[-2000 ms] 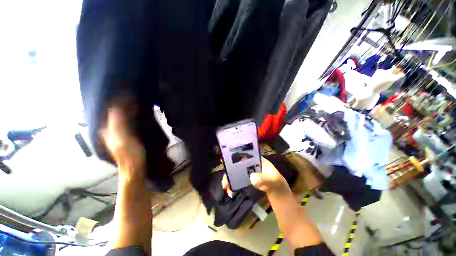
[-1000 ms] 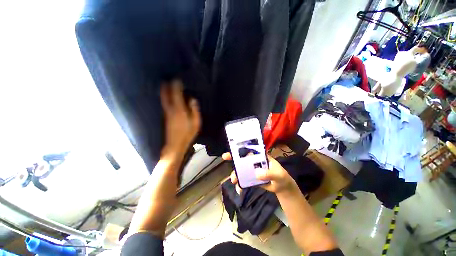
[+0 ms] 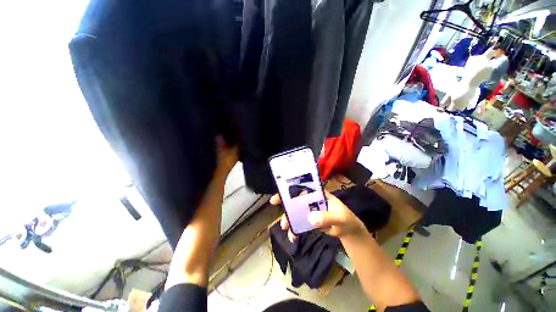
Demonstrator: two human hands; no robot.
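Long dark garments (image 3: 164,79) hang close together at the upper left and middle. My left hand (image 3: 227,152) is at the lower part of the front garment; its fingers are mostly hidden in the dark cloth, so its grip cannot be told. My right hand (image 3: 332,214) holds a smartphone (image 3: 299,189) upright, with the thumb on the lower part of its lit screen. The screen is pale purple with small dark pictures. The phone is in front of the lower edge of the hanging garments.
A red bundle (image 3: 342,149) lies by the wall. Black cloth (image 3: 311,259) lies on a cardboard box (image 3: 399,210). Light blue shirts (image 3: 466,158) are piled at the right. Black hangers (image 3: 460,18) hang at the upper right. A person (image 3: 497,67) is in the background.
My left hand has moved from in front of the dark cloth to partly inside its folds. My right hand still holds the phone, with similar pictures on screen.
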